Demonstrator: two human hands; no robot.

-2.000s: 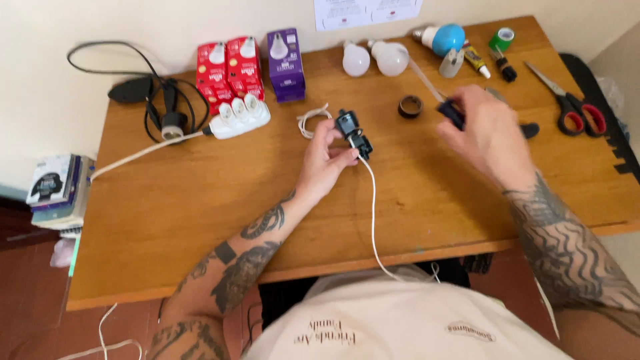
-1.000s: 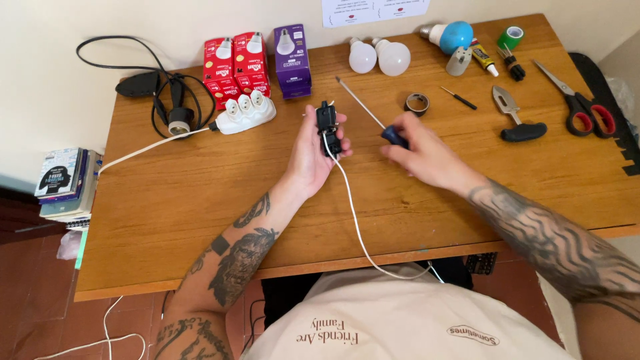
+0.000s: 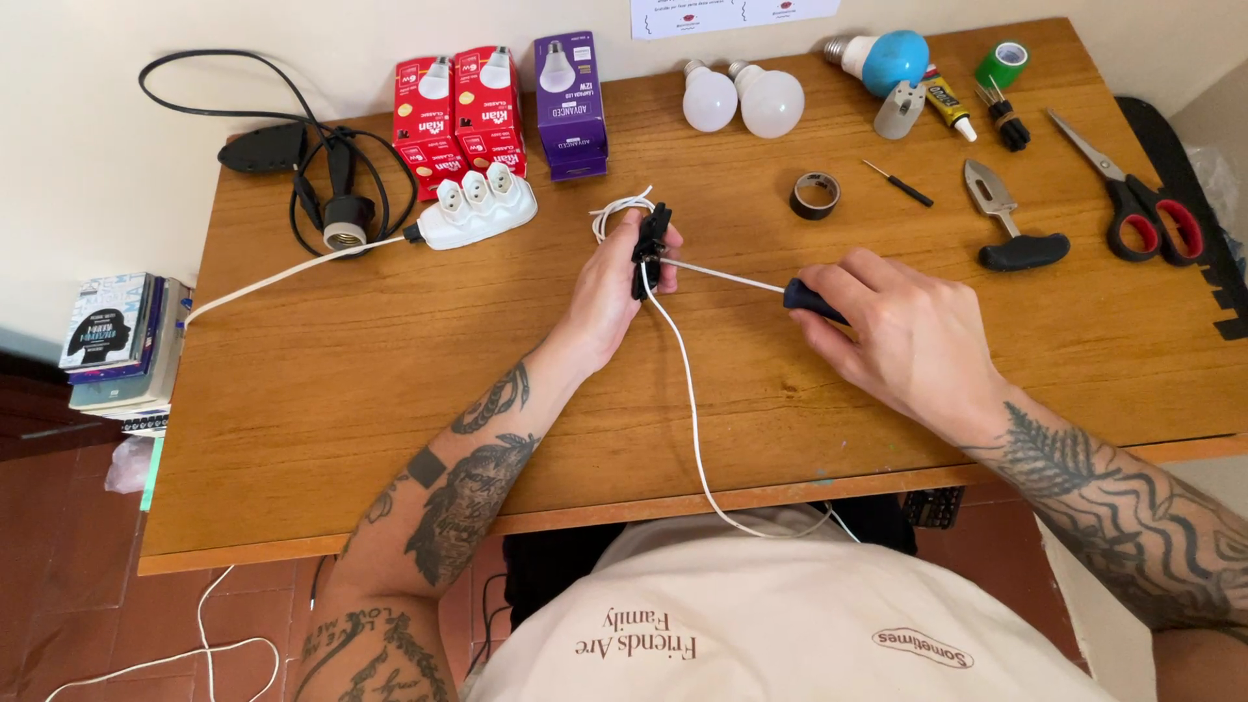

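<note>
My left hand (image 3: pixel 609 297) holds a black electrical fitting (image 3: pixel 650 244) upright over the middle of the desk. A white cable (image 3: pixel 690 390) runs from the fitting down past the desk's front edge, and a small coil of white cable (image 3: pixel 616 210) lies just behind it. In my right hand (image 3: pixel 902 336) is a screwdriver (image 3: pixel 726 276), gripped by its dark blue handle. Its long shaft points left and its tip meets the right side of the fitting. Whether the tip sits in a screw is too small to tell.
At the back left are a white power strip (image 3: pixel 483 219), a black cord with a lamp socket (image 3: pixel 346 222) and bulb boxes (image 3: pixel 570 107). White bulbs (image 3: pixel 772 102), a tape roll (image 3: pixel 814 196), a small screwdriver (image 3: pixel 897 182), a black-handled blade (image 3: pixel 1024 251) and scissors (image 3: pixel 1136 195) lie behind and right.
Two seconds ago the screwdriver pointed up and away near the bulbs. My right hand has since brought it round, and its tip is now at the fitting, which my left hand has turned upright.
</note>
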